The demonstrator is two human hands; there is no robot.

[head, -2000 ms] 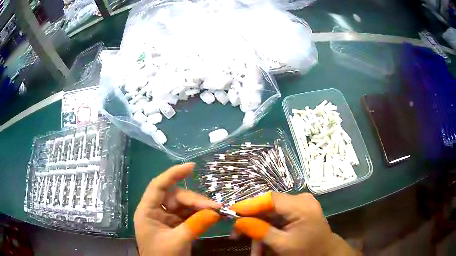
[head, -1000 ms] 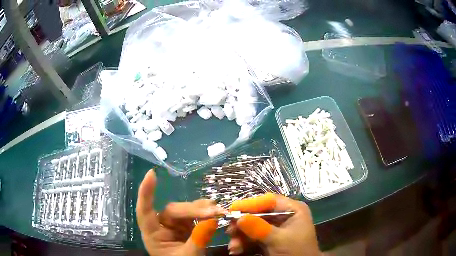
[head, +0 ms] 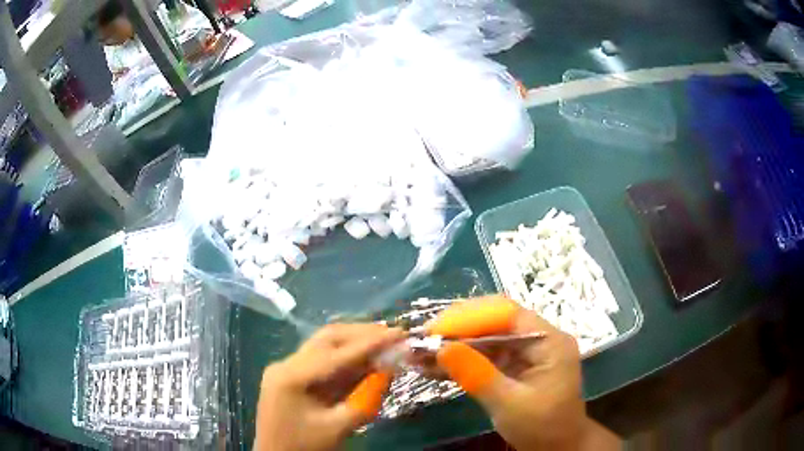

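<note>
My right hand (head: 520, 370), with orange finger cots on thumb and index finger, pinches a thin metal rod with a white collar (head: 427, 342); the rod lies roughly level and points right. My left hand (head: 326, 388) holds a small whitish, blurred piece (head: 392, 354) against the rod's left end; I cannot tell its exact shape or whether they are joined. Both hands are over the box of metal rods (head: 414, 396), hiding much of it. The clear box of white sleeves (head: 555, 273) is just right of them.
An open plastic bag of white caps (head: 353, 207) lies ahead. A clear blister tray with rows of pieces (head: 141, 361) is at left, a printed sheet (head: 150, 255) behind it. A smartphone (head: 674, 247), blue trays (head: 749, 150) and an empty clear box (head: 617, 110) are at right.
My left fingers have closed in, with the raised index finger now lowered, and a whitish piece shows between them. The rod stays in my right hand. The view has shifted, moving the bench items slightly.
</note>
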